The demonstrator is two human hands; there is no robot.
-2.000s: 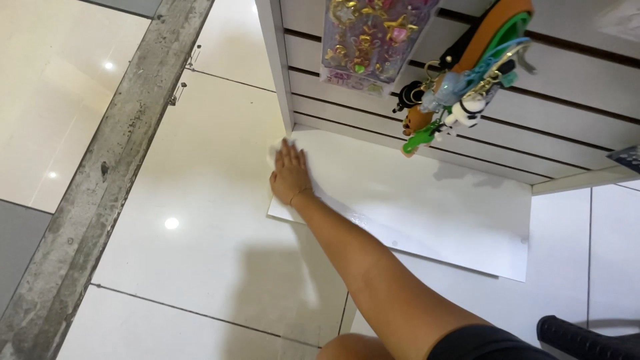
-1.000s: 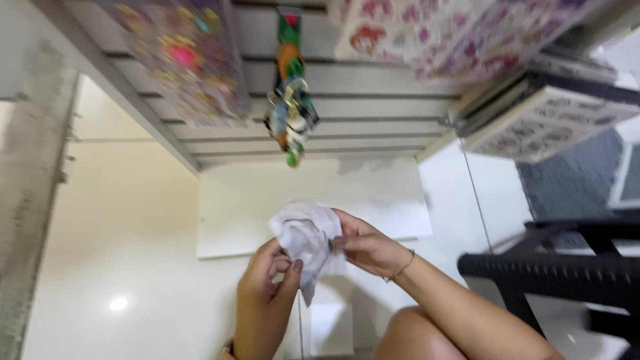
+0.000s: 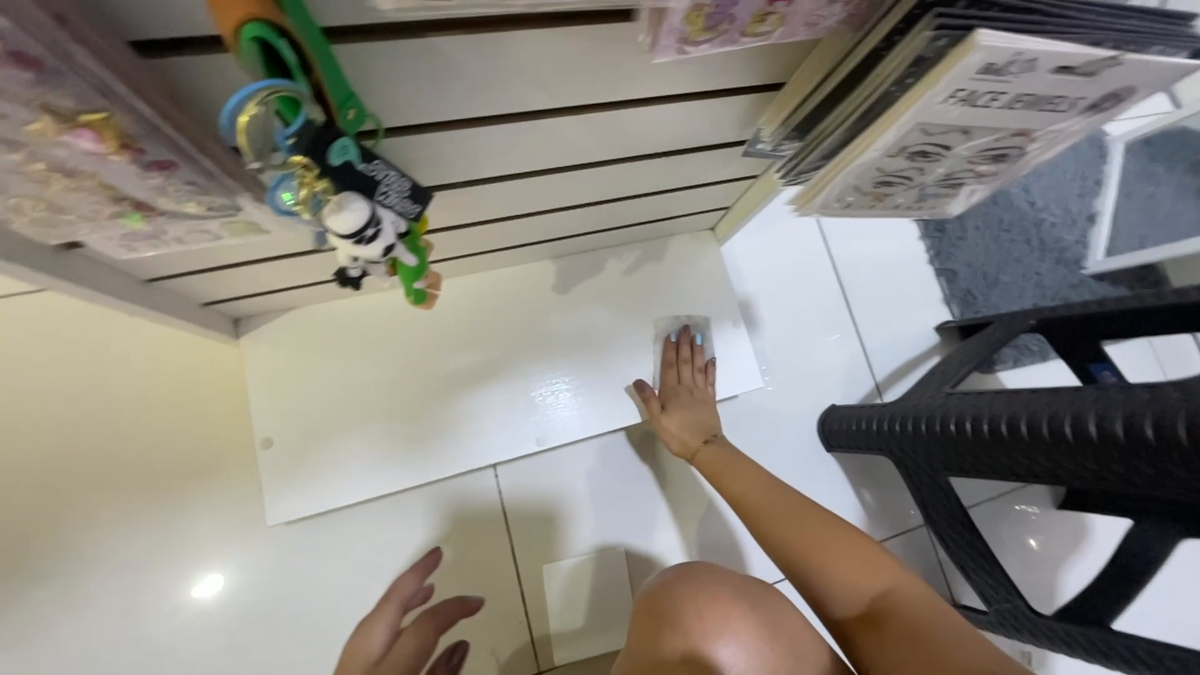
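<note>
My right hand presses a white cloth or wipe flat on the right end of the white base board, fingers pointing away from me. A wet-looking sheen shows on the board left of that hand. At the lower left, my left hand hovers over the floor tiles with its fingers apart, holding nothing. The base board lies at the foot of a white slatwall panel. Small round caps sit along its near edge.
Character keychains hang over the board's left part. Packaged stickers hang at the left, face jewel packs at the upper right. A black plastic chair or stool stands at the right. A small white piece lies near my knee.
One second ago both hands held the crumpled cloth over the board. Now my right hand has it flat at the board's right end, and my left hand has let go and moved away.
</note>
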